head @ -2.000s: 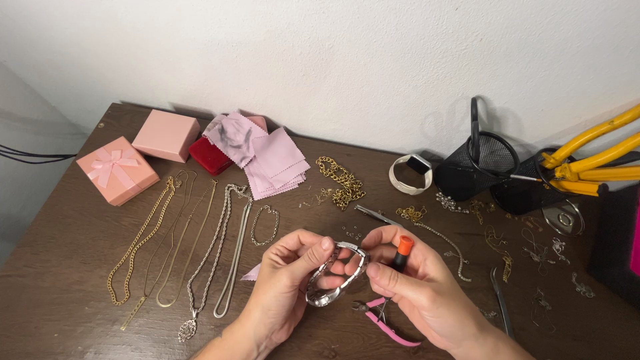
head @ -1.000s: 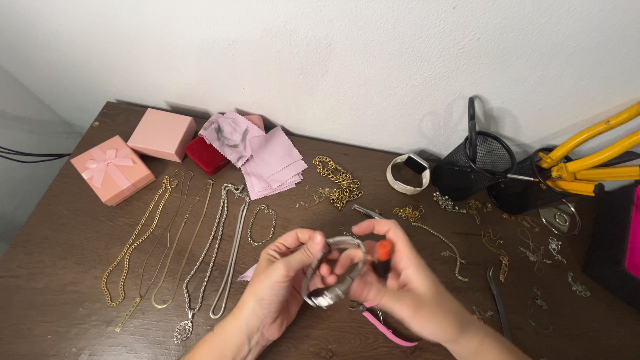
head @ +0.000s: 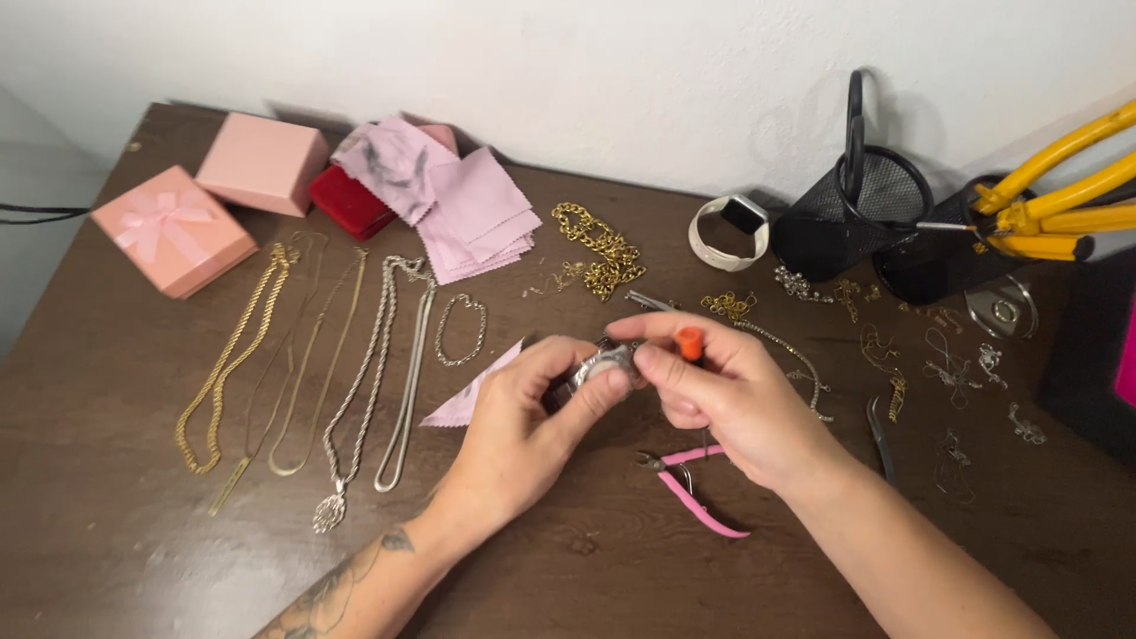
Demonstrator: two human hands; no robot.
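My left hand is closed around a silver metal wristwatch, its thumb lying over the round face. My right hand touches the watch's right side with thumb and index finger. The same hand also holds a small screwdriver with an orange-capped handle, its thin shaft pointing down below the fingers. Pink-handled cutting pliers lie on the table just below my right hand. A pink polishing cloth is partly hidden behind my left hand.
Gold and silver necklaces lie at left, near pink gift boxes, a red case and stacked cloths. Behind my right hand are a gold chain, a smartwatch and black mesh cups. Tweezers and small chains lie at right.
The watch has turned from an upright loop so its face now shows under my left thumb. My left fingers have wrapped further around it. The screwdriver has stayed in my right hand.
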